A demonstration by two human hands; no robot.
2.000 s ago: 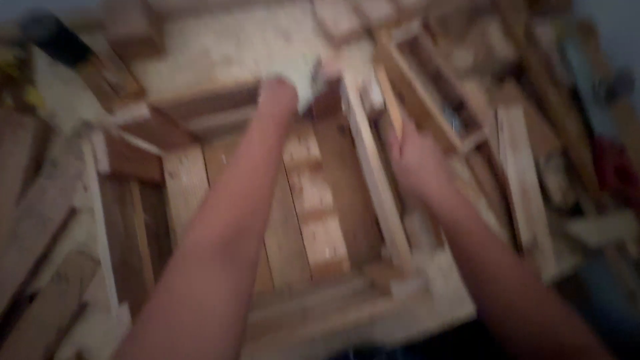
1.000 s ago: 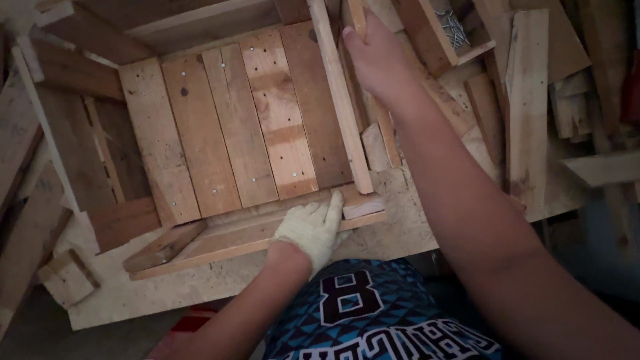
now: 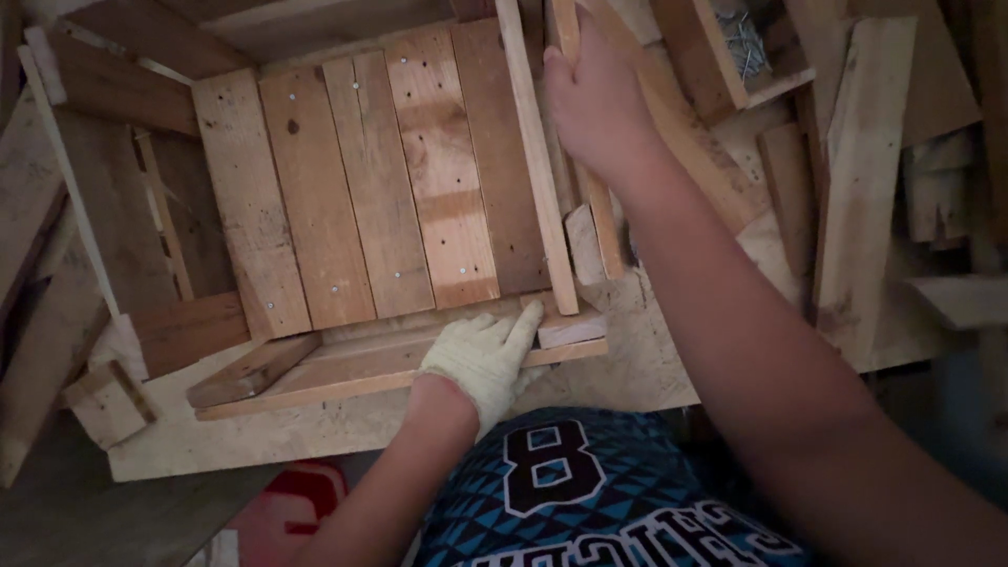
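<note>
A wooden crate of nailed planks [image 3: 354, 189] lies before me, its slatted panel facing up. My left hand [image 3: 480, 362], in a pale work glove, grips the near frame board [image 3: 346, 378] close to its right corner, one finger stretched toward the corner block [image 3: 573, 327]. My bare right hand [image 3: 594, 102] is closed around a narrow wooden piece [image 3: 602, 228] just right of the crate's upright strip [image 3: 539, 157]. What this piece belongs to at its far end is hidden. A short wood block [image 3: 583, 244] sits between the strip and the held piece.
At the upper right, a wooden tray [image 3: 720, 59] holds loose nails [image 3: 740, 47]. Boards such as a long pale plank [image 3: 866, 181] lie to the right. More planks [image 3: 47, 339] and a small block [image 3: 110, 405] are at the left. The work surface [image 3: 276, 449] ends near my body.
Two seconds ago my left hand was at the crate's far side; it is now at the near right corner. The view has shifted. Since one second ago, both hands have stayed in about the same places.
</note>
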